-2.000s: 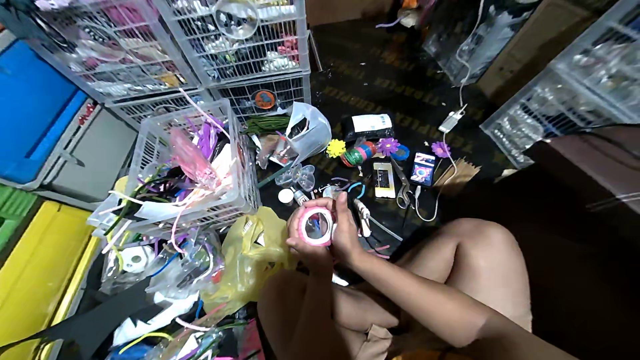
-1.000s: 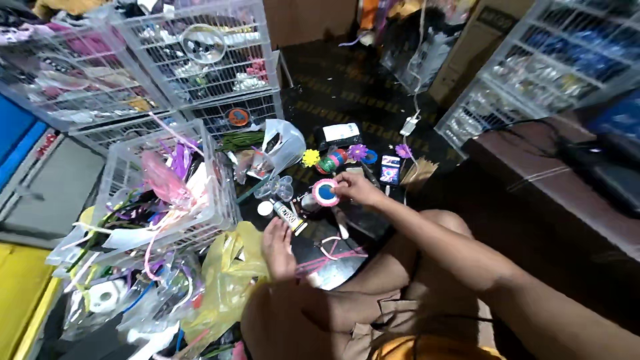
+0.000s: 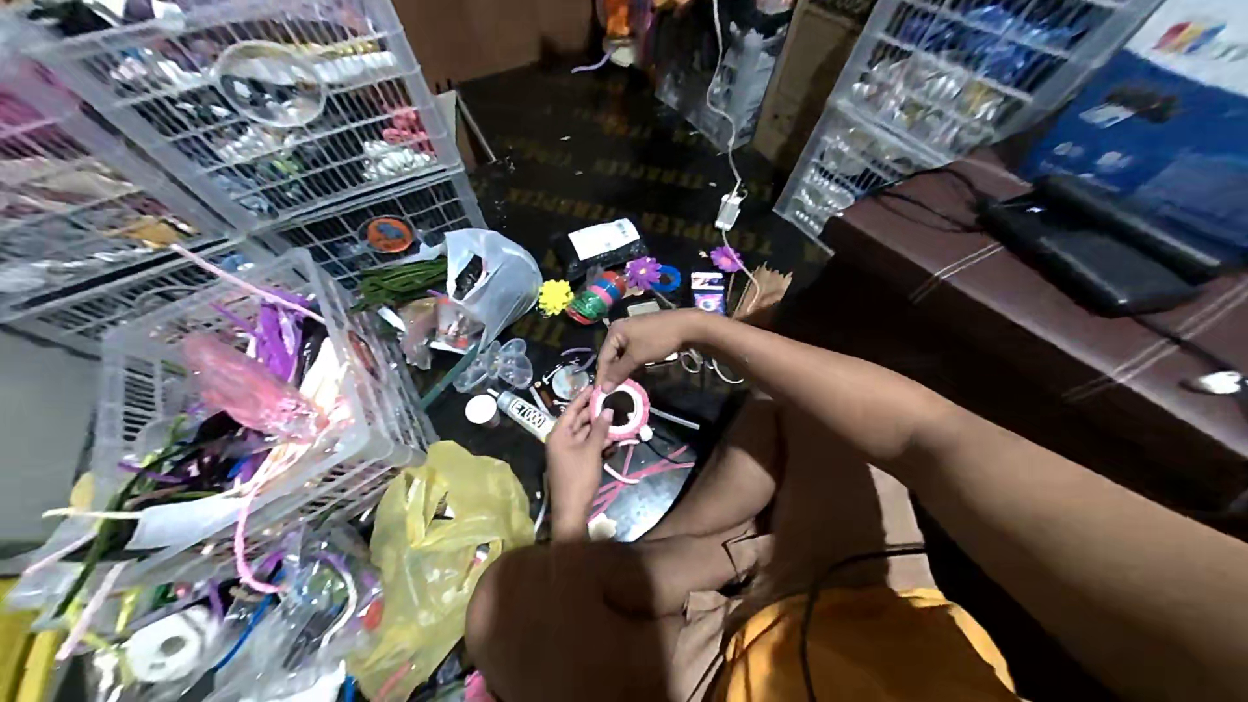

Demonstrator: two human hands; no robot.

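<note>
A pink ring-shaped roll (image 3: 636,425) with a pale inner rim is held upright between both hands. My left hand (image 3: 577,453) grips its left side, with the thumb at the hole. My right hand (image 3: 634,343) is pinched at its upper left edge; what the fingertips hold there is too small to tell. A tube of glue (image 3: 526,416) and a round white lid (image 3: 481,409) lie just left of the hands. Pink pipe-cleaner strips (image 3: 616,487) lie below the roll.
A clear plastic basket (image 3: 375,390) of pipe cleaners and a yellow plastic bag (image 3: 444,522) stand at left. Beyond the hands are a yellow flower (image 3: 556,296), a purple flower (image 3: 643,273) and coloured rolls (image 3: 597,297). A brown upholstered seat (image 3: 975,283) is at right.
One second ago my left hand was apart from the roll, which my right hand held farther forward; now both hands are on it. The view has shifted.
</note>
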